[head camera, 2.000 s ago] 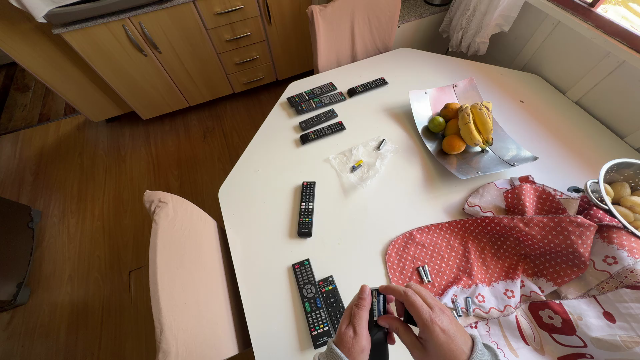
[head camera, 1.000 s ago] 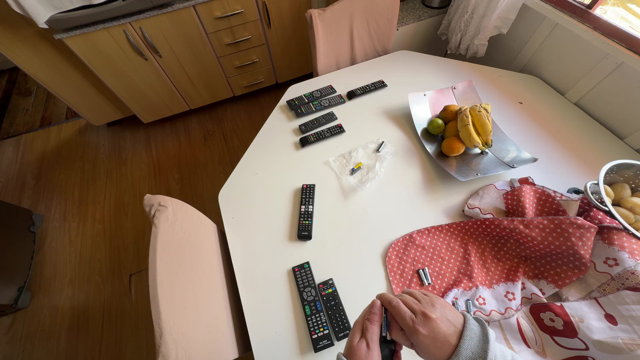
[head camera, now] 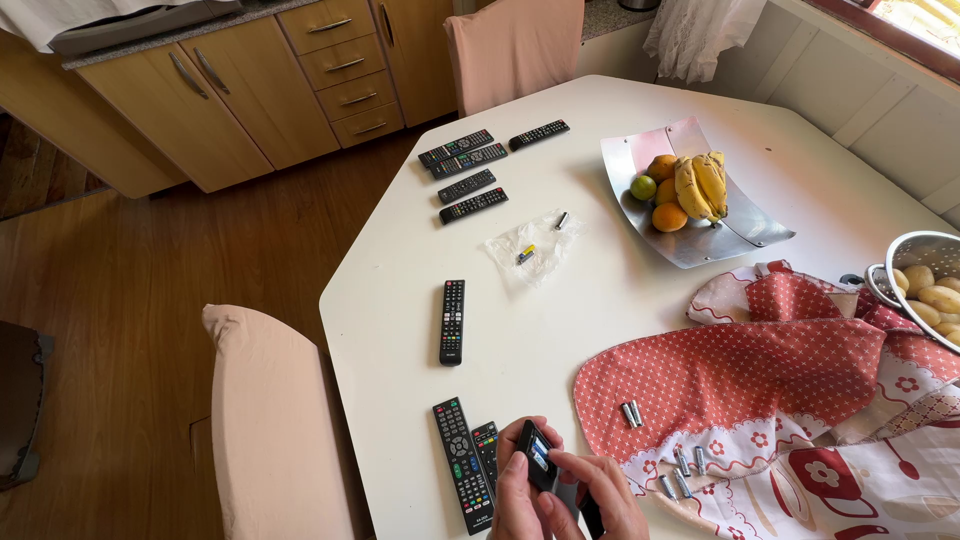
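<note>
My left hand (head camera: pixel 517 480) grips a black remote control (head camera: pixel 538 456) whose battery compartment shows, with batteries inside. The fingers of my right hand (head camera: pixel 600 487) touch the compartment, and a dark piece, perhaps the battery cover (head camera: pixel 591 516), is held in that hand. Just left of my hands two remotes lie side by side, a long one (head camera: pixel 463 465) and a shorter one (head camera: pixel 487 450) partly hidden. Loose batteries (head camera: pixel 631 414) rest on the red patterned cloth (head camera: pixel 712 375), and several more (head camera: pixel 682 461) lie on its white part. One remote (head camera: pixel 452 322) lies alone farther up the table.
Several remotes (head camera: pixel 472 204) lie near the table's far left edge. A clear plastic bag (head camera: pixel 534 247) has batteries on it. A metal fruit bowl (head camera: pixel 757 217) and a colander (head camera: pixel 889 262) of potatoes stand to the right. Covered chairs (head camera: pixel 277 420) are left and behind.
My hands have shifted and turned, so the held remote's battery compartment shows more plainly than a second ago. More batteries on the cloth are now uncovered.
</note>
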